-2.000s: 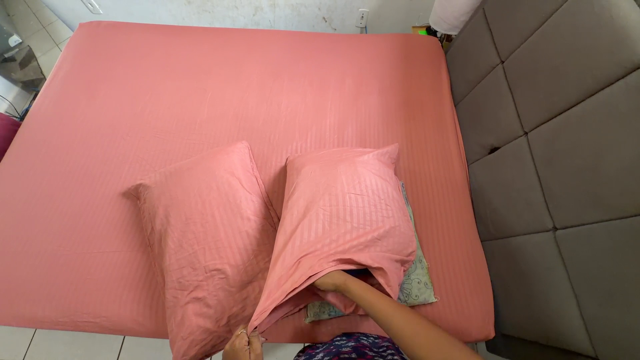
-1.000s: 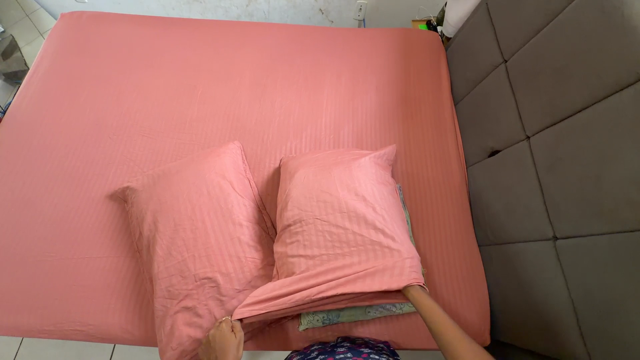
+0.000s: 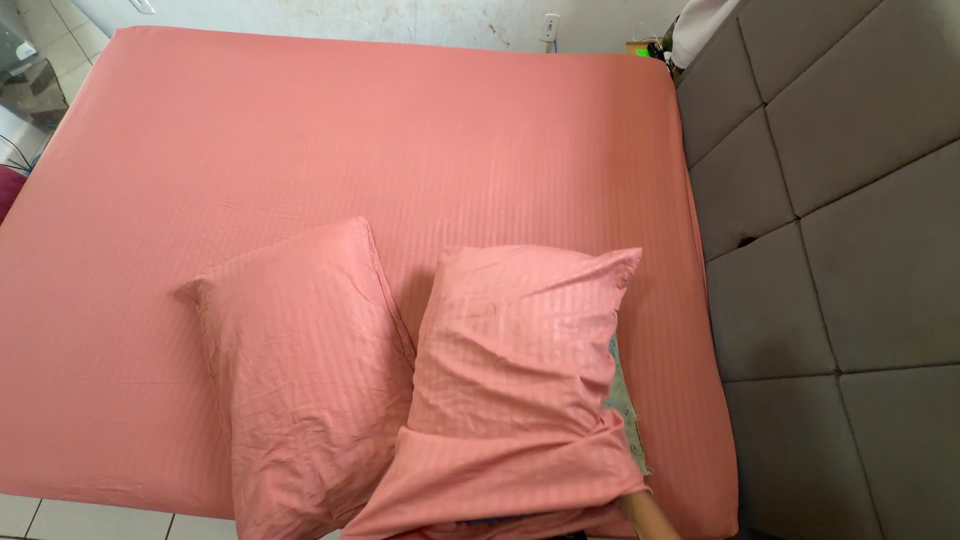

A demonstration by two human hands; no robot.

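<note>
A pillow in a pink striped pillowcase (image 3: pixel 517 352) lies near the bed's front edge, its open end towards me and the fabric bunched in folds. My right forearm comes in at the bottom right and meets the case's opening; the right hand itself is hidden by the cloth. My left hand is not visible. Left of this pillow rests another pink-cased pillow (image 3: pixel 307 375), tilted, with its lower end at the bed's edge. Beneath the right pillow, a pale green patterned cloth item (image 3: pixel 628 424) sticks out on its right side.
The pink fitted sheet (image 3: pixel 375 135) covers the mattress. A grey padded headboard (image 3: pixel 817 285) stands along the right side. Behind the bed is a white wall with a socket (image 3: pixel 550 28). Small items lie on a bedside surface (image 3: pixel 641 48) at the far right corner. Pale floor tiles (image 3: pixel 97 517) show below.
The pillowcase's open edge has been pulled down towards me, with more folds across the pillow. My left hand, seen earlier at the case's left corner, has gone out of sight.
</note>
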